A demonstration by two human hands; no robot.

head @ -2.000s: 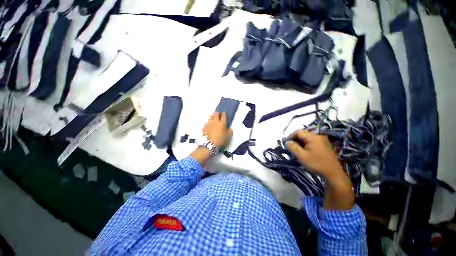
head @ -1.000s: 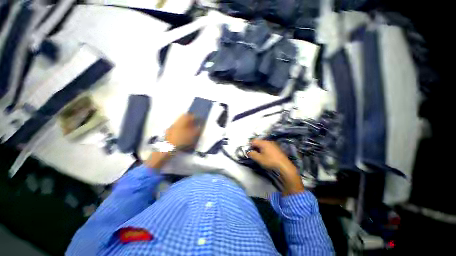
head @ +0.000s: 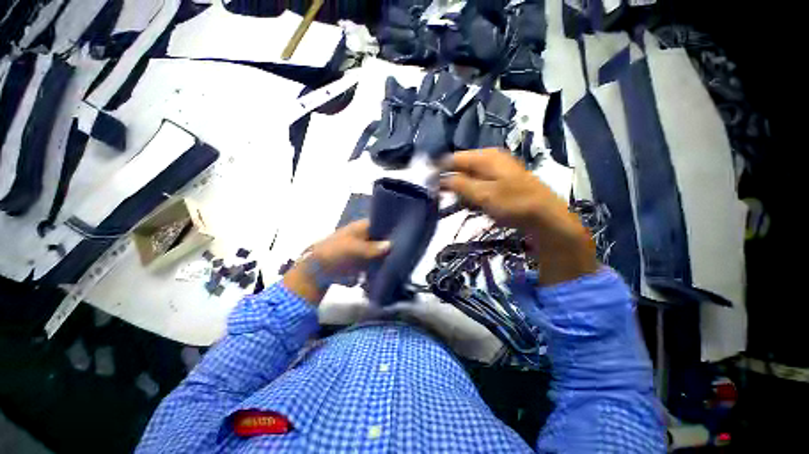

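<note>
My left hand (head: 346, 253) grips a thick, curled navy stack of cut pieces (head: 401, 232) from its left side, with the thumb in front. The stack is held up over the white sheets, its open end toward the far side. My right hand (head: 492, 188) is at the stack's upper right, fingertips pinched on a small blurred white piece (head: 423, 170), perhaps a ticket. Another flat navy panel (head: 356, 208) lies partly hidden behind my left hand. The heap of tie strips (head: 479, 266) lies to the right, partly covered by my right arm.
Tied navy bundles (head: 436, 120) stand in a row beyond my hands. An open tan box (head: 168, 232) with small dark squares (head: 229, 270) beside it is at left. Long navy panels (head: 656, 177) lie at right. A thin yellow-brown stick (head: 302, 28) is at the far side.
The navy stack that lay by the box is gone from there, and my left hand now holds one up. My right hand has moved from the strips to its upper end. The camera view has shifted.
</note>
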